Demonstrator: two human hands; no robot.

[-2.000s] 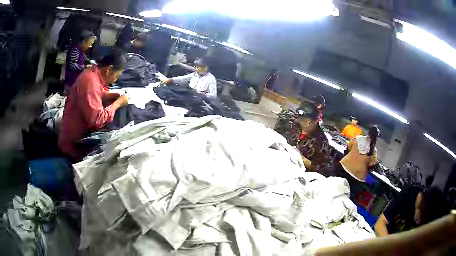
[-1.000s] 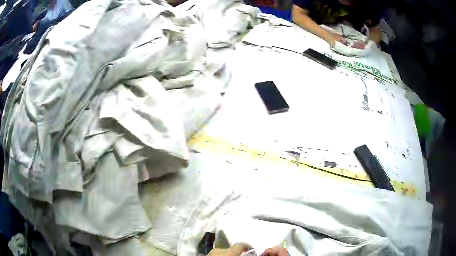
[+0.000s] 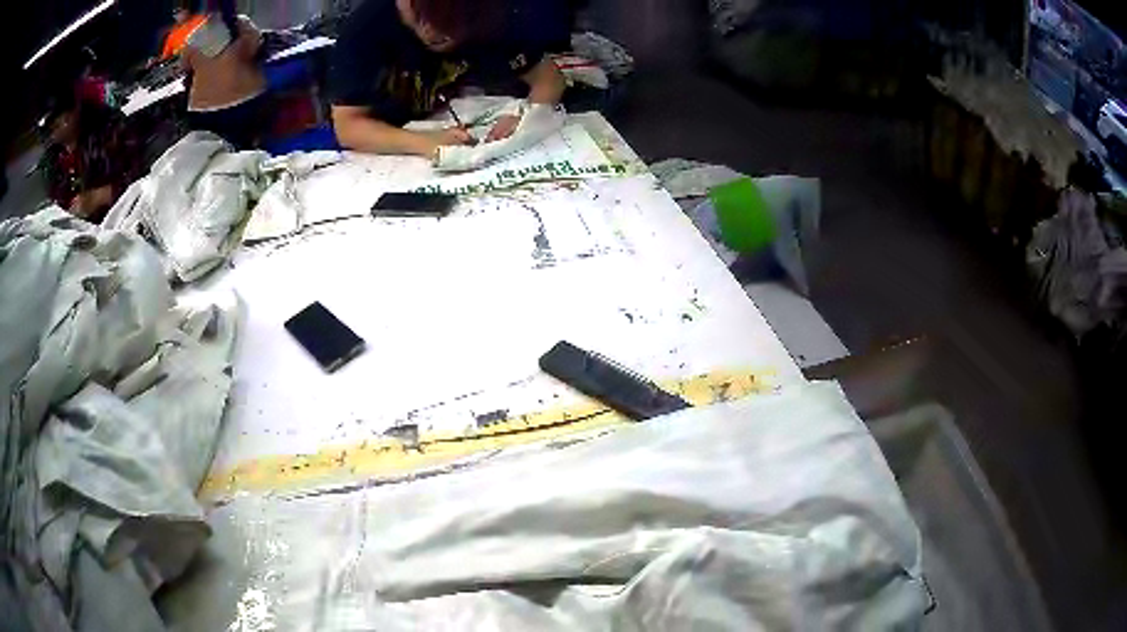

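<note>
A pale grey-white garment (image 3: 643,494) lies across the near edge of the table, wrinkled at its lower part, its right end near the table's right corner. Clear plastic film with glare streaks (image 3: 262,556) shows at its left. A large heap of pale garments (image 3: 99,407) stands at the left. Neither of my hands is in the picture. A yellow tape strip (image 3: 334,463) runs across the table beyond the garment. A black oblong tool (image 3: 606,380) lies over the strip, its near end close to the garment.
A smartphone (image 3: 325,336) lies mid-table; a second dark phone-like object (image 3: 412,204) lies farther off. A person (image 3: 433,74) in dark clothes handles pale cloth at the far end. A bright green item (image 3: 743,216) hangs beyond the right edge. A pale bin (image 3: 964,506) stands at lower right.
The view has swung down from the room onto the table, then to the right. Both hands, seen at the bottom edge one second ago, are out of the picture now.
</note>
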